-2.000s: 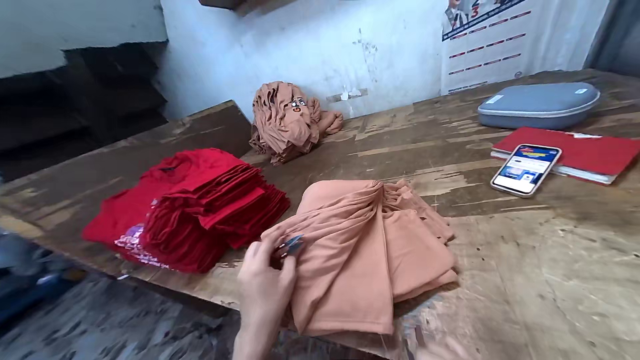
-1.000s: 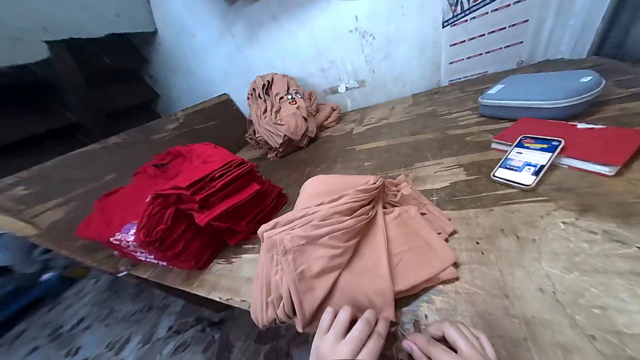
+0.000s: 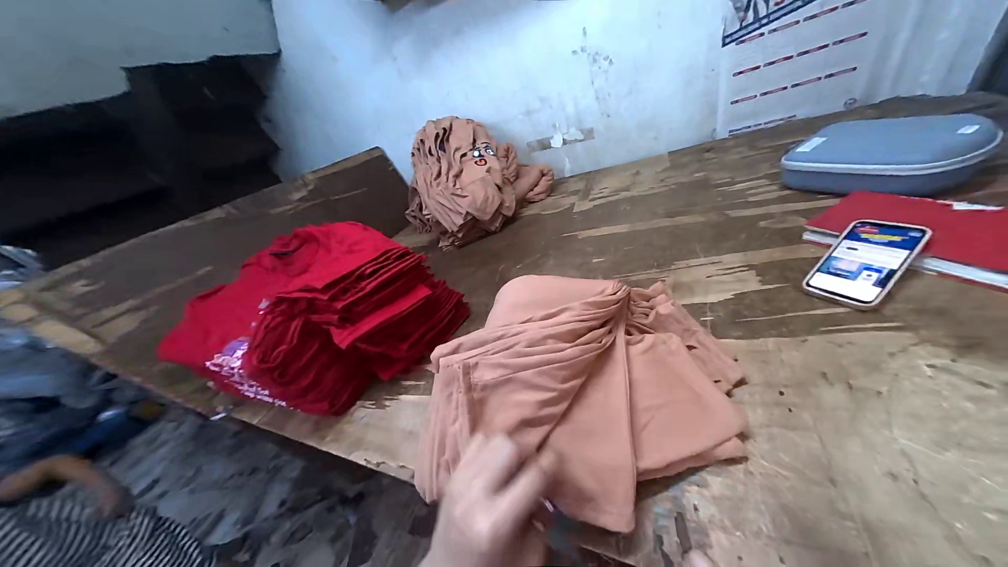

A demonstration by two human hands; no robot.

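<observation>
My left hand [image 3: 488, 504], blurred by motion, is in front of the near left part of a stack of peach fabric pieces [image 3: 598, 386]. Its fingers are curled, and a small dark tool with a bluish part [image 3: 551, 508] shows at its right side, too blurred to name. Whether the hand touches the fabric cannot be told. Of my right hand [image 3: 697, 559] only a blurred fingertip shows at the bottom edge, right of the stack. The peach pieces lie gathered at the top and fanned out toward the table's front edge.
Folded red shirts [image 3: 339, 315] with a print lie at left. A peach garment bundle [image 3: 465, 177] stands by the wall. At right are a blue-grey zip case [image 3: 890, 153], a red book [image 3: 969, 232] and a lit phone [image 3: 866, 264]. Lower left, a person's arm [image 3: 79, 480] shows beyond the wooden table [image 3: 850, 441].
Two seconds ago my left hand was at the left side of the peach stack; one second ago both hands were at its front edge. My right hand has since dropped mostly out of view.
</observation>
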